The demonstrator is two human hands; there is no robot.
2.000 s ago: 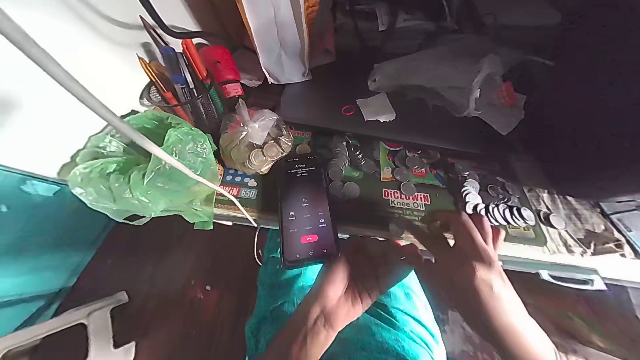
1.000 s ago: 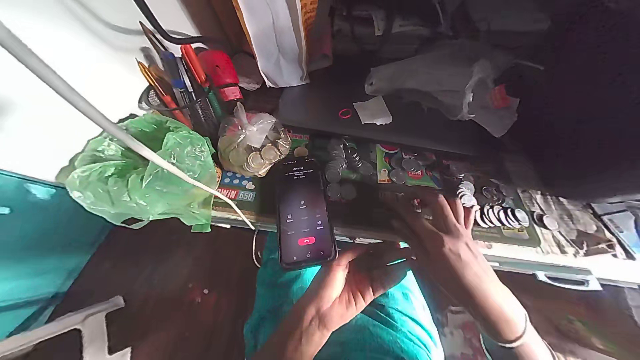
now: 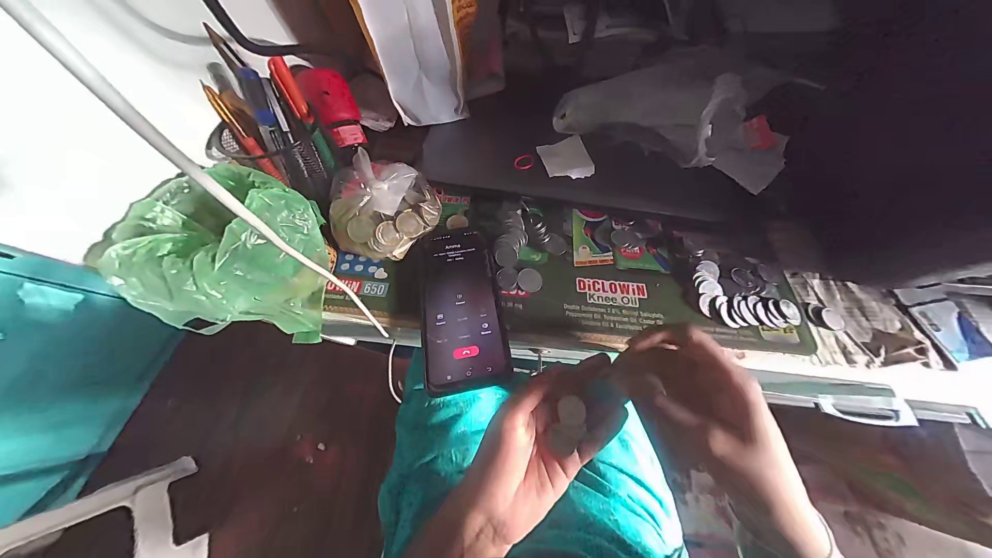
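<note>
Palm up over the lap, my left hand [image 3: 535, 449] is cupped around several coins [image 3: 571, 418]. My right hand [image 3: 697, 395] is beside it, its blurred fingertips by the left fingers; whether it holds a coin cannot be seen. Beyond the hands, rows of coins [image 3: 744, 310] lie overlapping at the right of the green printed mat [image 3: 542, 318], with more coins [image 3: 511, 240] left of centre. A lit smartphone [image 3: 465, 310] lies at the desk edge, left of my hands. A knotted clear plastic bag of coins [image 3: 386, 213] stands behind it.
A green plastic bag [image 3: 225, 248] and a mesh pen holder [image 3: 256, 147] are at the left, with a white cable [image 3: 178, 155] crossing in front. A dark laptop-like slab [image 3: 480, 155] bears a paper scrap [image 3: 566, 157] and red rubber band [image 3: 524, 162]. A drawer handle [image 3: 868, 409] juts out at right.
My right hand has moved from the coins on the mat back toward my left hand. Coins now show in my left palm, which looked bare a second ago.
</note>
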